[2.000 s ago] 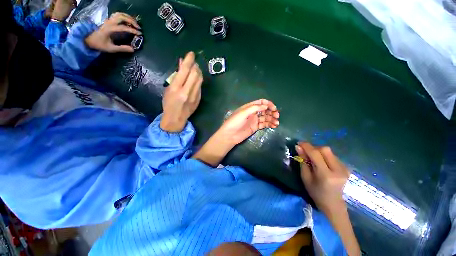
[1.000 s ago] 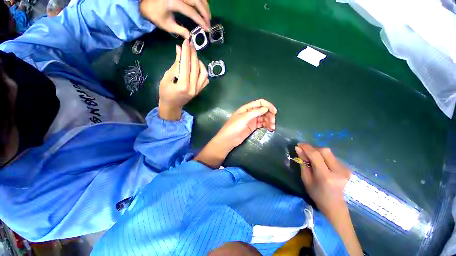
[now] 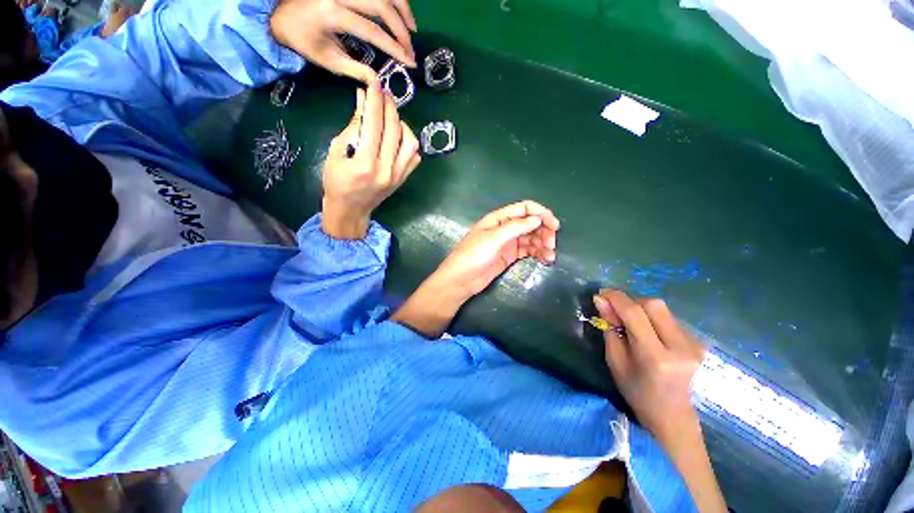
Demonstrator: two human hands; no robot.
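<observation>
My left hand (image 3: 498, 245) rests palm up on the dark-green worktop (image 3: 541, 150), fingers loosely curled, with nothing visible in it. My right hand (image 3: 651, 351), lower right, holds a slim pointed tool (image 3: 599, 323) with a yellow band between thumb and fingers. Its thin silver tip points left towards my left hand, apart from it. Most of the tool is hidden by my fingers. No watch case shows in either of my hands. Small blue flecks (image 3: 656, 274) lie on the worktop above my right hand.
At left, another person's hands (image 3: 369, 165) handle a watch case (image 3: 398, 82). Two watch cases (image 3: 438, 138) (image 3: 439, 68) lie beside them, near a heap of thin metal pieces (image 3: 274, 156). A white paper scrap (image 3: 629, 114) lies beyond; white sheeting (image 3: 832, 90) is upper right.
The neighbouring person's far hand has moved right from the small case at left to the cases near their other hand. My hands and the tool have hardly moved.
</observation>
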